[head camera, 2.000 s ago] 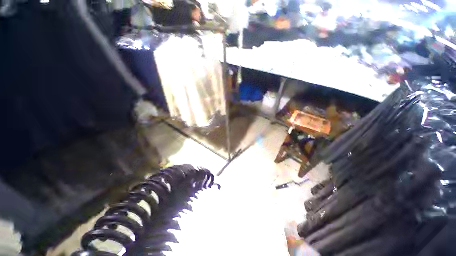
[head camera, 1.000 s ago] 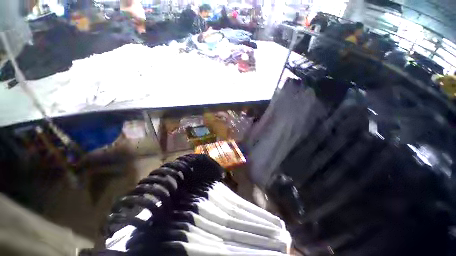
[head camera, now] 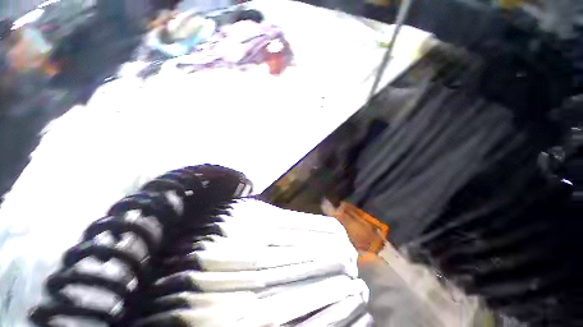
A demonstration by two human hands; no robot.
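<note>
A bundle of hung white shirts [head camera: 281, 255] fans out at the bottom centre, close in front of me. Their black hangers [head camera: 147, 236] make a curved row like a coil, running from the lower left up to the centre. The hooks stick out to the left and the white folds spread to the right. Neither of my hands shows; whatever holds the bundle is out of the picture or hidden.
A white table [head camera: 319, 76] lies behind the bundle, with a white shirt pile [head camera: 128, 121] and coloured clothes [head camera: 243, 48] on it. Dark clothes [head camera: 435, 147] hang at the right. An orange-topped stool [head camera: 362, 230] stands between. A thin metal post [head camera: 390, 54] rises near the table edge.
The white table, further off before, is now close behind the bundle. The view has turned right since the first frame, and the first rack of white clothes has left the picture.
</note>
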